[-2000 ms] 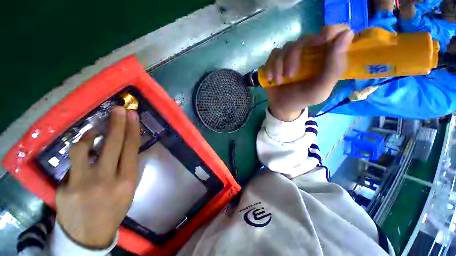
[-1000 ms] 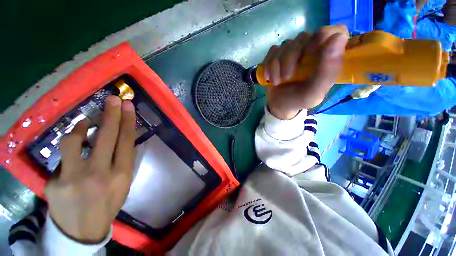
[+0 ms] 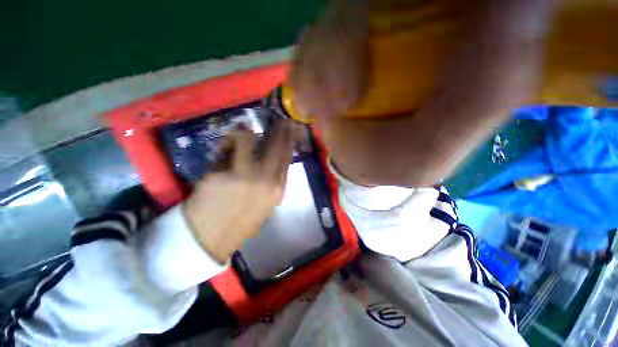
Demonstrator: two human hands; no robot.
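The tablet [image 3: 281, 230], back open, lies in the red holder [image 3: 150, 166] in front of me. A plain silver-white rectangle fills its near part. My left hand [image 3: 237, 190] is over the tablet, fingertips on or just above the circuit board [image 3: 196, 146] at its far end; contact is blurred. My right hand [image 3: 413, 115], large and blurred, grips the yellow-orange electric screwdriver [image 3: 576, 54]. The screwdriver's nose end is at the board's right corner. Its tip is hidden or too blurred to tell. No screw can be made out.
A dark green belt [image 3: 135, 41] with a pale edge [image 3: 74, 98] runs beyond the holder. A person in blue [image 3: 586, 156] is at the right, with a pale connector on a cord [image 3: 535, 181] before them. A blue stool [image 3: 498, 263] and racks stand at lower right.
My right hand and the screwdriver have moved left from the round screw plate to the tablet's board corner. The screw plate is now out of sight. The holder and my left hand appear farther right.
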